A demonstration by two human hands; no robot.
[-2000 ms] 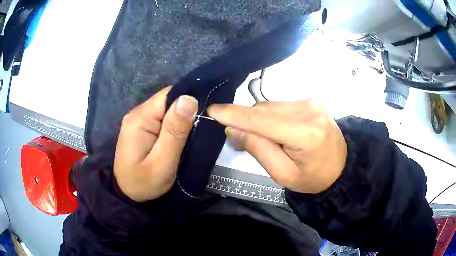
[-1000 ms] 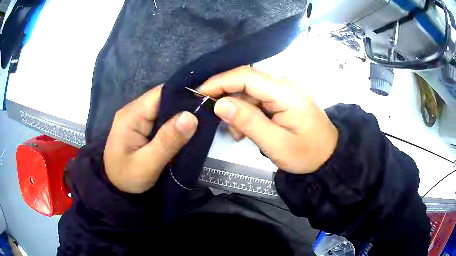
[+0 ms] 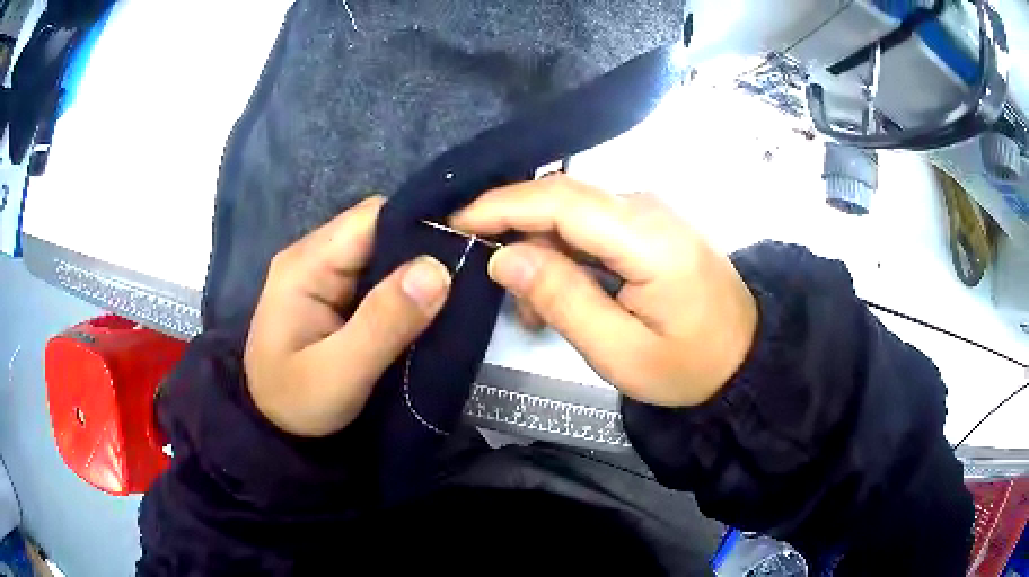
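A dark garment panel (image 3: 339, 124), grey and speckled with a navy-black folded strip, lies over the table and down to the lap. My left hand (image 3: 339, 321) pinches the strip, thumb on top. My right hand (image 3: 632, 287) holds a thin pointed needle or awl (image 3: 451, 229) between thumb and finger, its tip pointing left over the cloth. A white thread (image 3: 465, 256) runs from the tool down to my left thumb. A pale curved stitch line (image 3: 413, 400) shows lower on the strip. The far side of the fold is hidden.
The white table (image 3: 643, 152) has a ruler (image 3: 542, 413) along its front edge. A white sewing machine (image 3: 779, 25) stands upper right, with a grey knob (image 3: 850, 177) below it. Shears handles (image 3: 961, 225) lie far right. A red stool (image 3: 102, 406) is lower left.
The tool has come out from beside my left thumb and now lies across the thread above it. My right thumb has moved up onto the tool. The upper stitch line is no longer visible.
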